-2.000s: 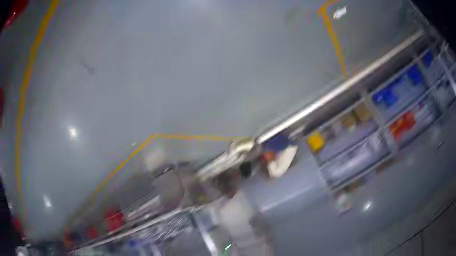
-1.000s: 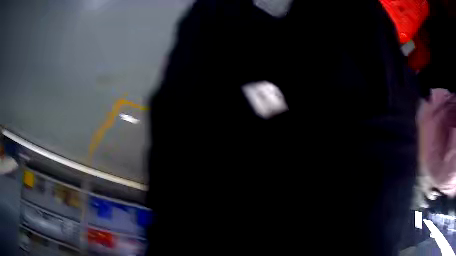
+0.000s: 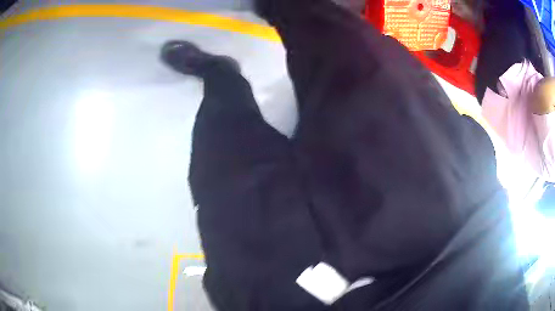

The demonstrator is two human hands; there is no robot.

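Dark clothing [image 3: 389, 152] on a person's body and legs fills the middle of the head view, very close. A white tag or paper piece [image 3: 324, 283] shows on it at the lower middle. One dark shoe [image 3: 180, 57] shows at the upper left on the floor. I cannot tell whether this body is mine or another person's. Neither my left hand nor my right hand can be made out, and no held part or tool shows.
Pale grey floor [image 3: 91, 200] with yellow lines [image 3: 140, 11] lies on the left. Red-orange crates [image 3: 417, 23] stand at the upper right. A person's pink garment [image 3: 514, 121] shows at the right edge. Blue material [image 3: 543, 18] is in the top right corner. Bright glare covers the lower right.
The shelving with blue and red items has left the picture. The dark-clothed body now shows its legs and a shoe. The white tag sits lower, and the crates appear larger.
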